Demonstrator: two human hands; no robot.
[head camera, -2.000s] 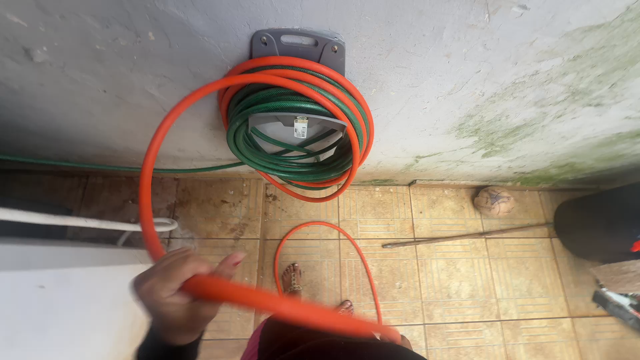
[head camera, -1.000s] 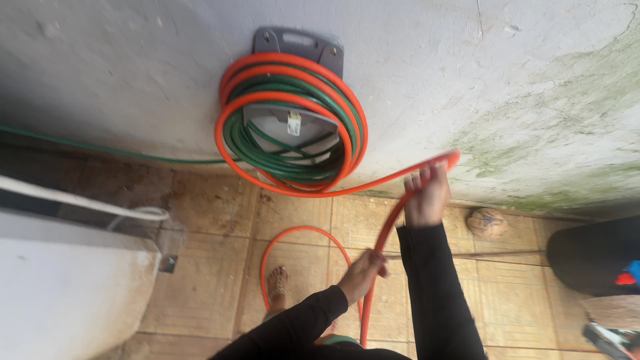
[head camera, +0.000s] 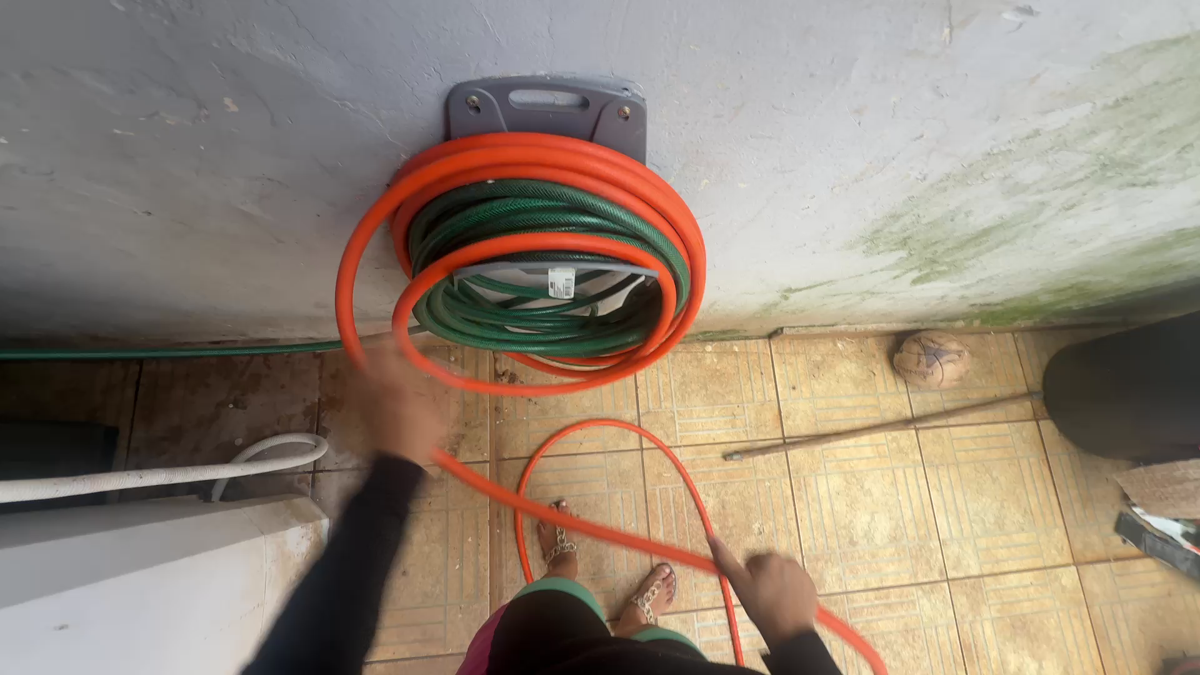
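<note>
A grey plastic hose hanger (head camera: 548, 111) is fixed to the wall, with a coiled green hose (head camera: 553, 211) on it and several turns of an orange hose (head camera: 539, 155) around and over the green one. My left hand (head camera: 398, 398), blurred, holds the orange hose at the lower left of the coil. From there the hose slants down across my legs to my right hand (head camera: 769, 591), which is closed around it. Its free part runs past the lower edge. A loop of orange hose (head camera: 600, 427) hangs or lies by my sandalled feet; which, I cannot tell.
A white hose (head camera: 122, 480) passes over a white appliance or tub (head camera: 159, 581) at the left. On the tiled floor (head camera: 872, 506) lie a worn ball (head camera: 931, 360) and a thin stick (head camera: 872, 429). A dark bin (head camera: 1125, 384) stands at the right near cardboard (head camera: 1162, 487).
My left hand has moved left and up to the coil's lower left. My right hand has come down from beside the wall. Another orange loop now stands out at the coil's left.
</note>
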